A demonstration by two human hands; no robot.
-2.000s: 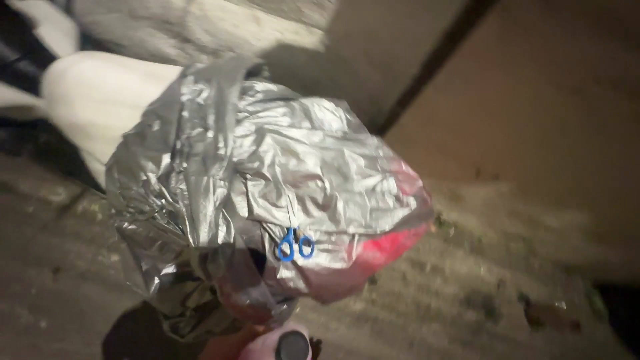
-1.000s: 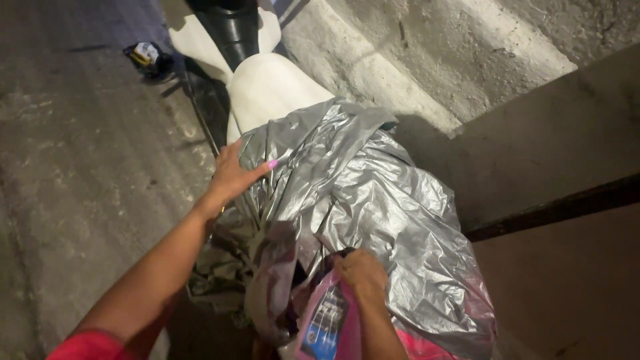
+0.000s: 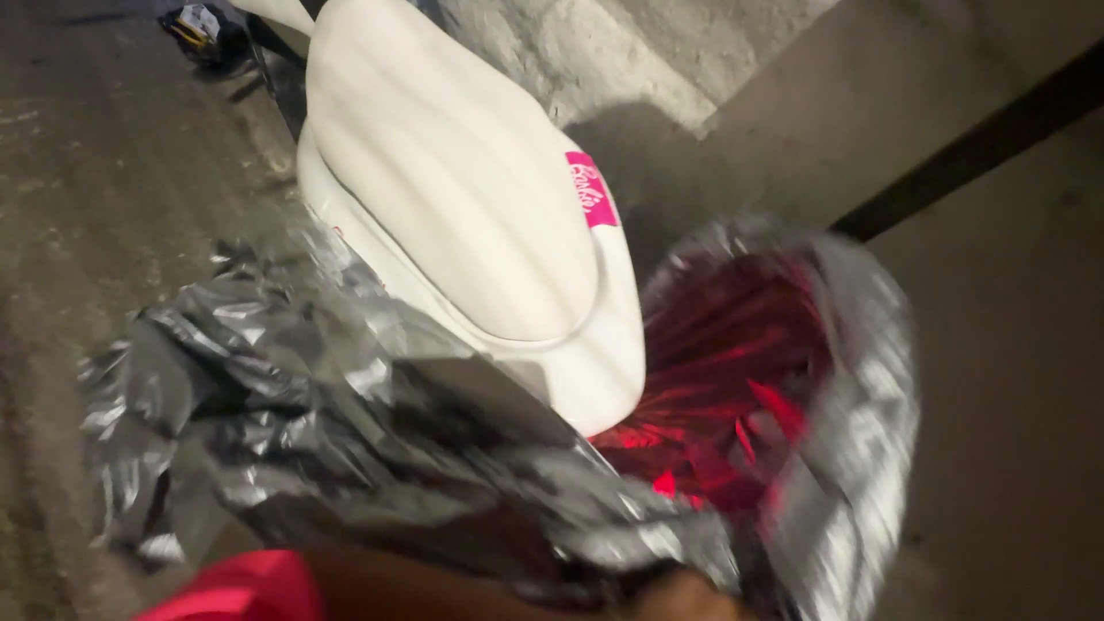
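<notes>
A white scooter seat [image 3: 466, 181] and the glossy white tail panel [image 3: 604, 362] around it are uncovered, with a pink sticker [image 3: 592, 190] bearing writing on the panel's side. The crumpled silver cover [image 3: 302, 388] lies along the left and rear of the scooter. Behind the tail, its fabric [image 3: 862, 414] bulges outward, and red light glows on the inner folds. Along the bottom edge stretches my left forearm in a pink-red sleeve. What appears to be my left hand [image 3: 690, 597] is blurred and cut off beside the cover's lower edge; its fingers are hidden. My right hand is not seen.
A rough concrete step [image 3: 621, 52] and a wall stand behind and to the right of the scooter, with a dark diagonal bar [image 3: 975, 147] at the right. A small black object [image 3: 207, 34] with yellow parts lies on the floor at the upper left.
The silver cover has come off the rear of the seat and the tail, which it hid one second ago. My left hand has left the cover's front edge. My right hand has gone out of view.
</notes>
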